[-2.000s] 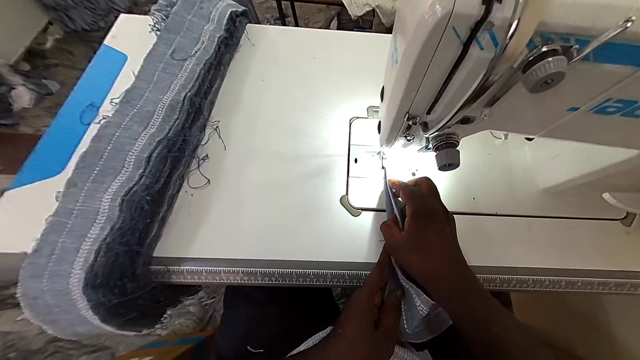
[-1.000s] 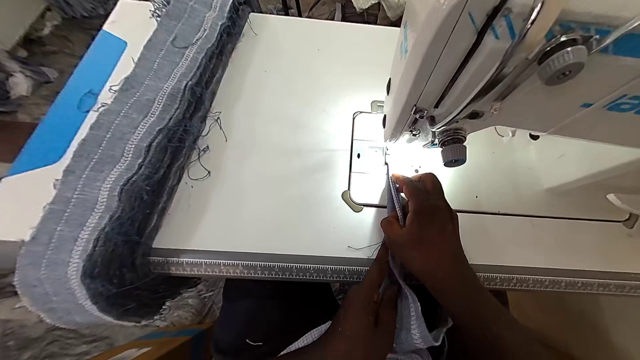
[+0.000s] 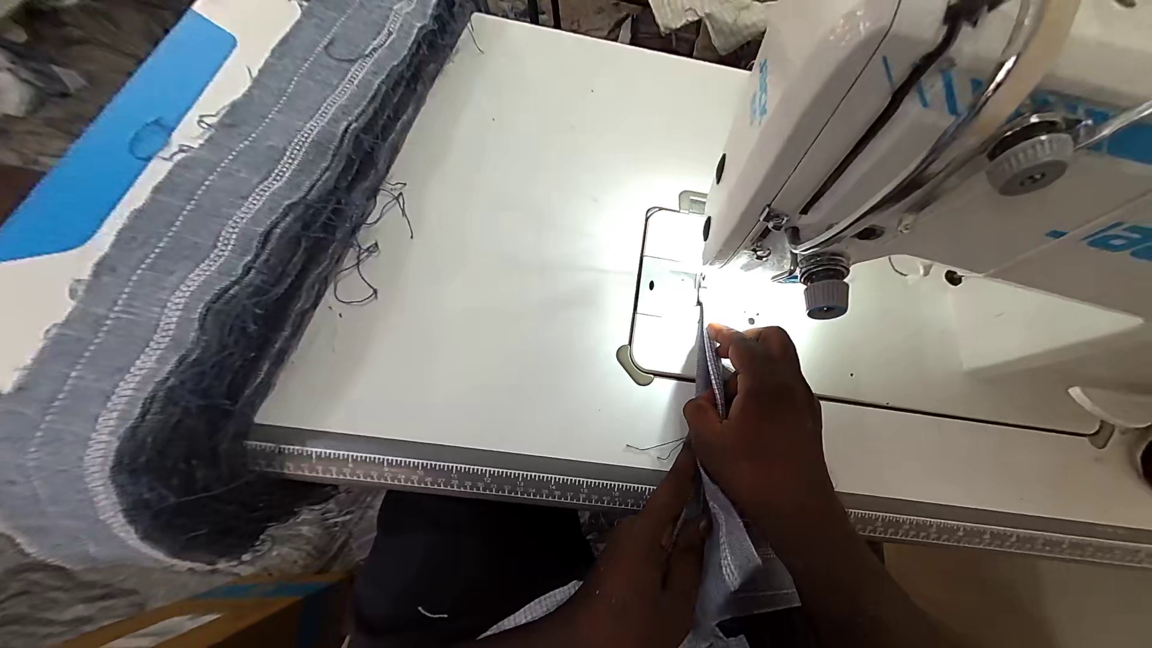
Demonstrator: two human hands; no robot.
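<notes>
A narrow folded piece of blue-grey fabric [image 3: 708,364] runs from under the needle area of a white sewing machine [image 3: 801,135] toward me over the table edge. My right hand [image 3: 760,423] pinches it just in front of the presser foot, thumb and fingers closed on the fold. Below it, at the table edge, my left hand [image 3: 661,558] holds the same fabric, partly hidden behind the cloth and my right wrist. The fabric's lower end hangs below the table. Bright lamp glare hides the needle itself.
A thick stack of blue-grey stitched fabric strips [image 3: 189,243] with frayed edges drapes over the table's left side. Loose threads [image 3: 360,270] lie beside it. A measuring scale [image 3: 450,472] runs along the front edge of the white table [image 3: 504,270]. A cardboard box [image 3: 243,621] sits lower left.
A loose dark thread now lies at the table's front edge left of my hands, not visible there two seconds ago. Both hands stay on the fabric in nearly the same place.
</notes>
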